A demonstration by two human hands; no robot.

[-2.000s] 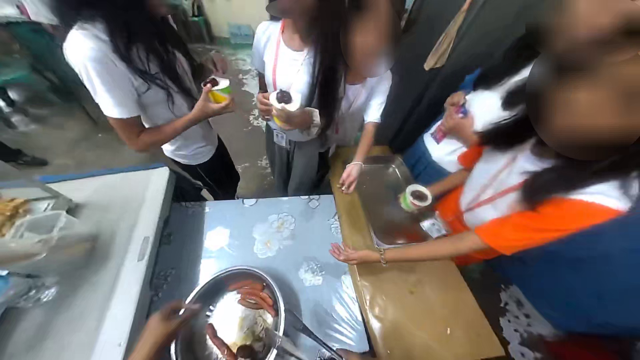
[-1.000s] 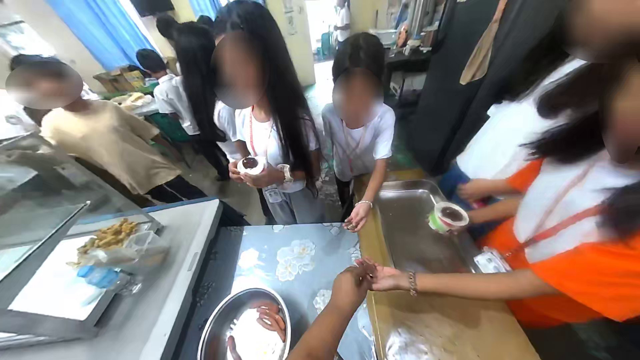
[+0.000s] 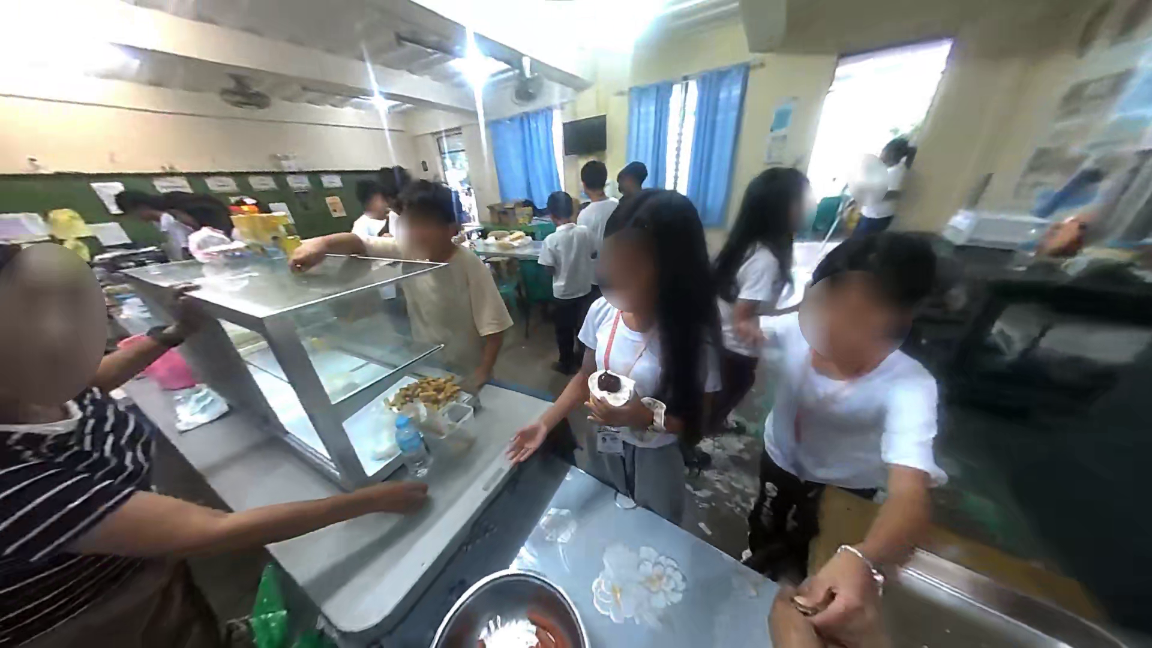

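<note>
At the bottom edge, a bare hand, seemingly my left hand [image 3: 794, 623], is partly in view, close against the hand [image 3: 841, 598] of a person in a white shirt. That person's fingers pinch a small dark thing, perhaps a coin. Whether my fingers hold anything is hidden. My right hand is out of view. To the left, a steel bowl [image 3: 450, 621] with reddish sausages [image 3: 547, 630] and a whitish heap stands on the floral-covered table [image 3: 711, 553], cut off by the frame. Across the table another person holds a paper-wrapped cup [image 3: 610, 387] with dark food on top.
A glass display case [image 3: 315, 387] stands on the grey counter [image 3: 360, 576] at left, with fried food [image 3: 425, 393] and a plastic bottle [image 3: 411, 445] beside it. A person in a striped shirt reaches over the counter. A metal tray [image 3: 972, 594] lies at lower right.
The view has swung up and left. The hand seemingly mine has left the bowl's side and touched the orange-sleeved person's hand; now it meets the white-shirted person's hand.
</note>
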